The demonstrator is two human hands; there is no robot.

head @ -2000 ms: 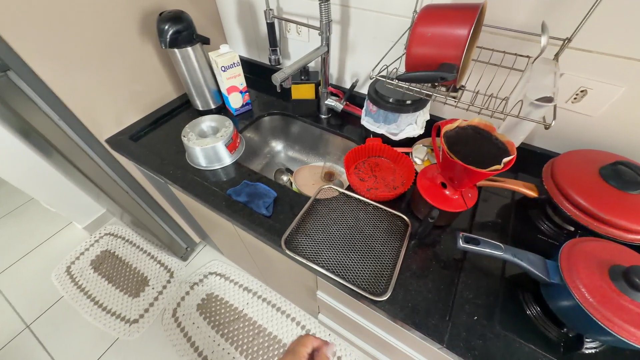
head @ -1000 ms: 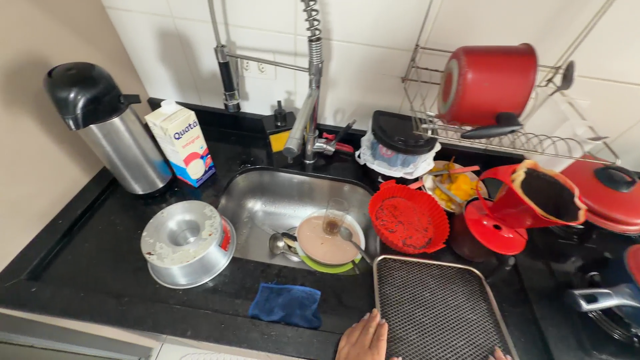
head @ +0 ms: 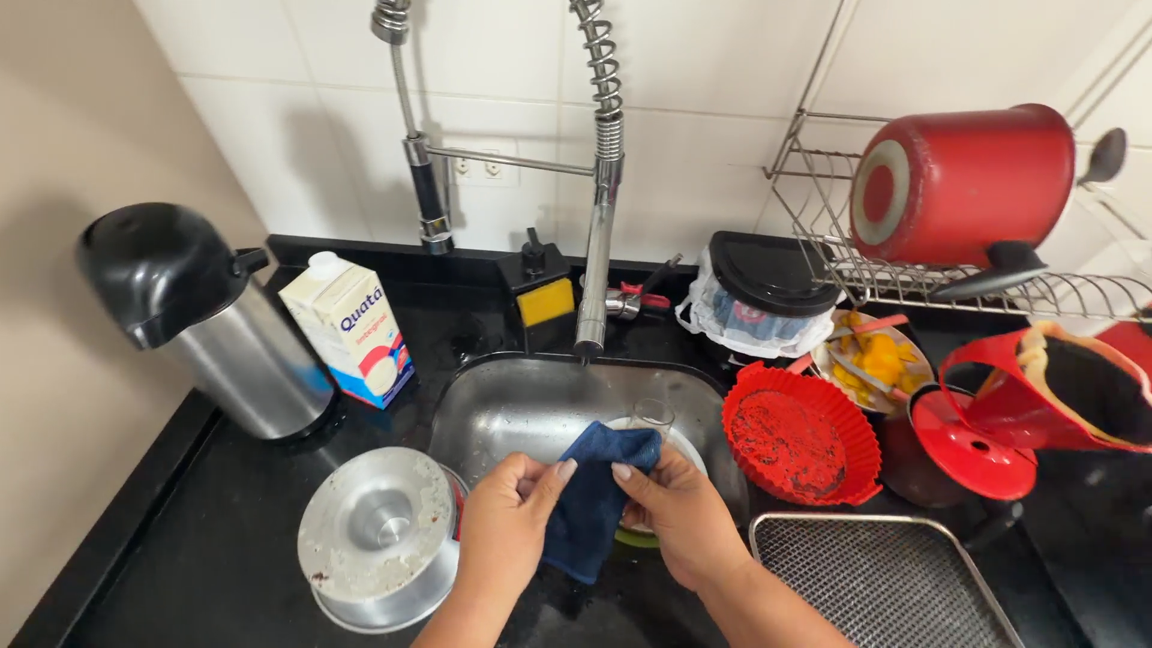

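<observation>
A dark blue cloth (head: 585, 513) hangs between my two hands, over the front edge of the stainless steel sink (head: 504, 387). My left hand (head: 517, 504) pinches its upper left part between thumb and fingers. On the other side, my right hand (head: 679, 508) grips the upper right part the same way. Behind the cloth and the right hand, a plate (head: 688, 450) and a clear glass (head: 652, 414) in the sink are partly hidden. Left of my left hand, an aluminum ring cake pan (head: 378, 531) rests on the black counter.
A pump thermos (head: 243, 351) and a milk carton (head: 351, 333) stand at the left. The spring faucet (head: 594, 270) rises behind the sink. To the right are a red silicone mold (head: 801, 436), a mesh tray (head: 886, 576), a red coffee dripper (head: 1008, 387) and a dish rack (head: 819, 171) holding a red pot (head: 963, 180).
The blue cloth, which lay on the counter before the sink, is now held up in both hands. My hands have moved left from the mesh tray. The view has come closer to the sink.
</observation>
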